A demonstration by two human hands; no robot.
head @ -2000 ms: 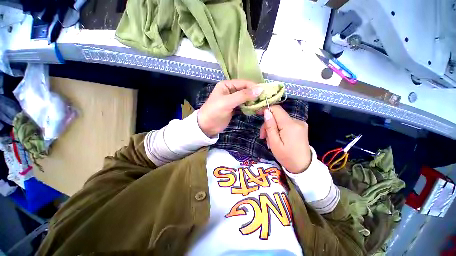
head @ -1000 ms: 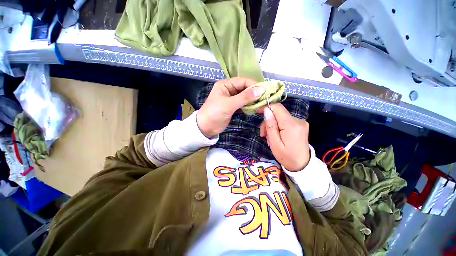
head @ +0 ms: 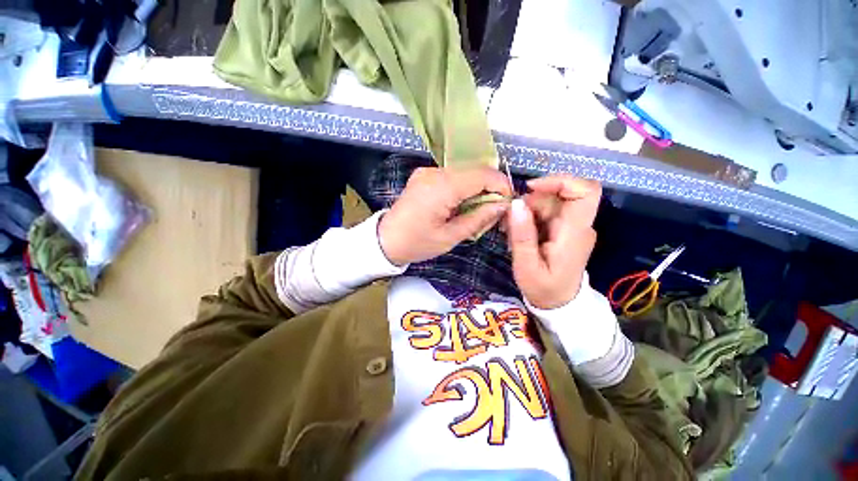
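A light olive-green knit garment (head: 386, 47) lies on the table, its sleeve (head: 461, 122) hanging over the edge to my hands. My left hand (head: 437, 214) is closed on the sleeve end (head: 480, 201), which is mostly hidden by my fingers. My right hand (head: 553, 240) is close beside it, thumb and index finger near the sleeve end. A thin pale tool or needle (head: 509, 177) stands upright between the hands; its lower end is hidden, and I cannot tell which hand holds it.
Blue and pink snips (head: 640, 124) lie on the table near the white machine (head: 743, 66). Scissors with orange-red handles (head: 636, 291) and a darker green cloth pile (head: 706, 338) are below at right. A clear bag (head: 85, 202) and tan board (head: 179, 235) are at left.
My left hand has closed over the sleeve end, which was an open ring before. My right hand has risen and turned beside it. The thin tool now points up above the fingers.
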